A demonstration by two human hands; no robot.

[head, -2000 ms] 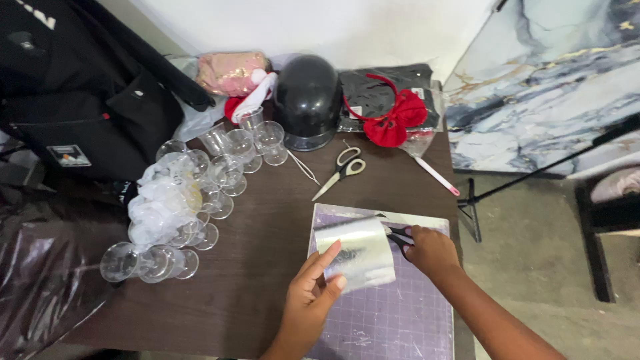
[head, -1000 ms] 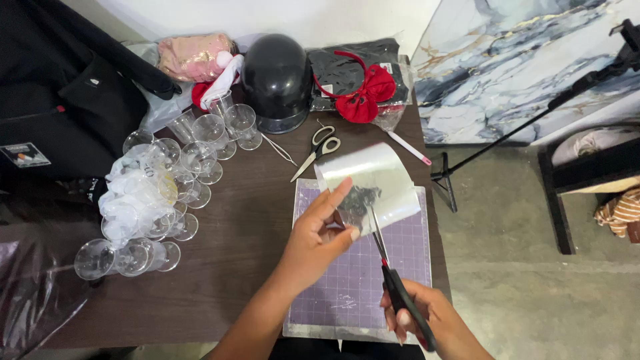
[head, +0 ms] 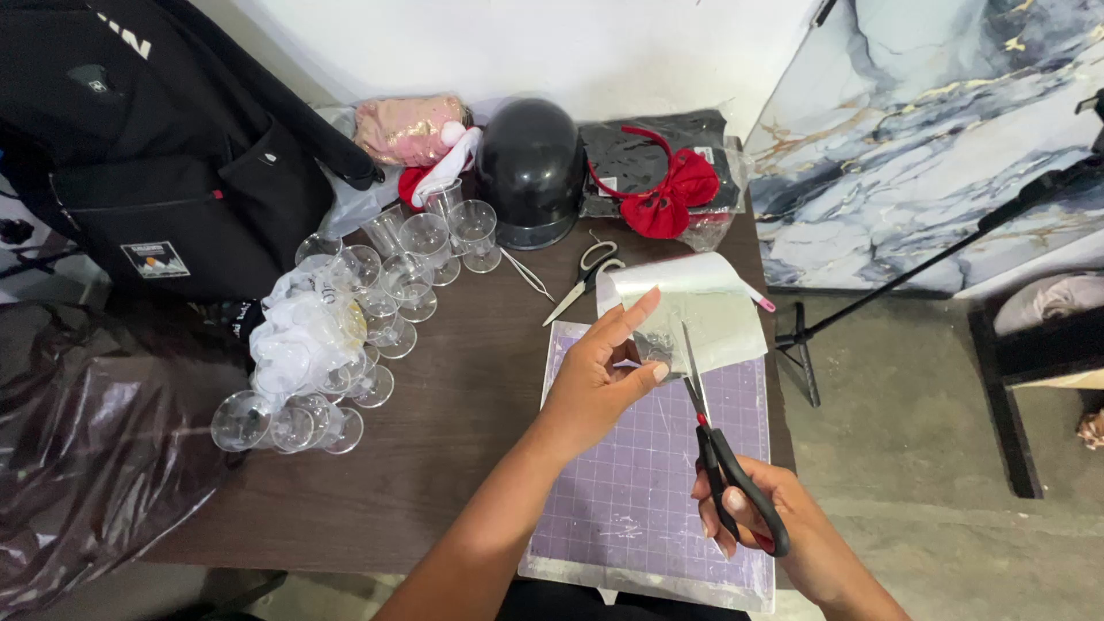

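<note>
My left hand (head: 608,371) pinches a curled, shiny translucent sheet (head: 711,315) with a dark printed patch near its lower left edge. My right hand (head: 759,509) grips black-handled scissors (head: 716,466), whose blades point up and lie at the sheet's lower edge, beside the dark patch. Both hands are above a purple gridded cutting mat (head: 638,500). Another pair of scissors (head: 571,297), with black and beige handles, lies on the table just left of the sheet. Metal tweezers (head: 526,274) lie further left.
Several clear goblets (head: 405,280) and crumpled white material (head: 302,336) stand on the dark table (head: 414,483). Behind are a black helmet (head: 529,168), a red bow headband (head: 668,198) on bagged black fabric and a pink bundle (head: 405,129). A black backpack (head: 172,190) is at left, a stand (head: 914,276) at right.
Two seconds ago the scissors were partly behind the sheet at its right; now they are at its lower edge, fully in sight. The left hand still holds the sheet. The view has shifted.
</note>
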